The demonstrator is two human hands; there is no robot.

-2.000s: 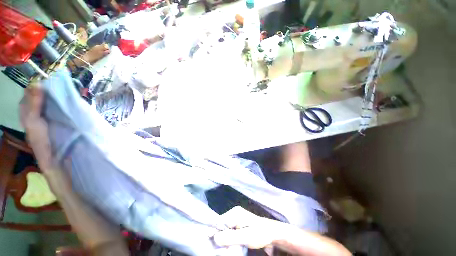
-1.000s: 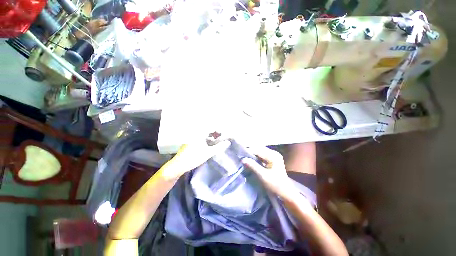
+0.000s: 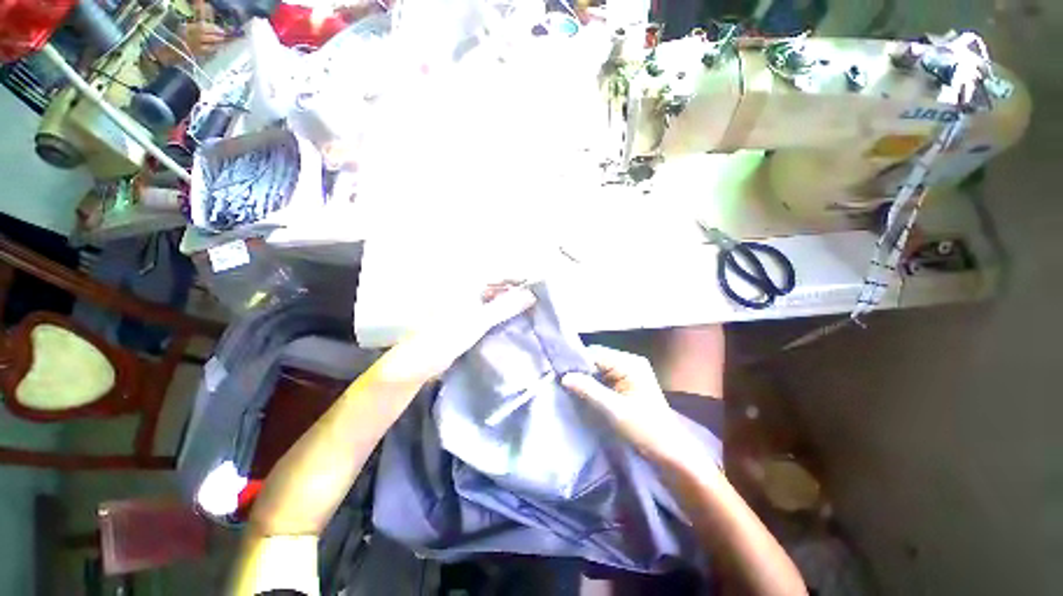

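A grey-blue garment (image 3: 525,466) lies bunched across my lap, its upper edge raised to the front edge of the white table. My left hand (image 3: 501,314) pinches the top edge of the cloth; glare washes out part of the hand. My right hand (image 3: 612,390) grips the cloth a little lower and to the right, thumb on top. A short seam or fold shows between the hands. The cream sewing machine (image 3: 816,99) stands beyond, at the right. Black-handled scissors (image 3: 755,274) lie below its head.
A white box (image 3: 257,181) of grey-blue strips stands at the table's left. Dark cloth (image 3: 239,361) drapes over a stool at left, near a wooden chair (image 3: 70,367). A tape measure (image 3: 900,233) hangs from the machine's right end. Strong glare hides the table's middle.
The garment, first stretched out to the left, is now gathered in my lap, with both hands close together. Since one second ago, my left hand has risen slightly, spreading the edge between the hands.
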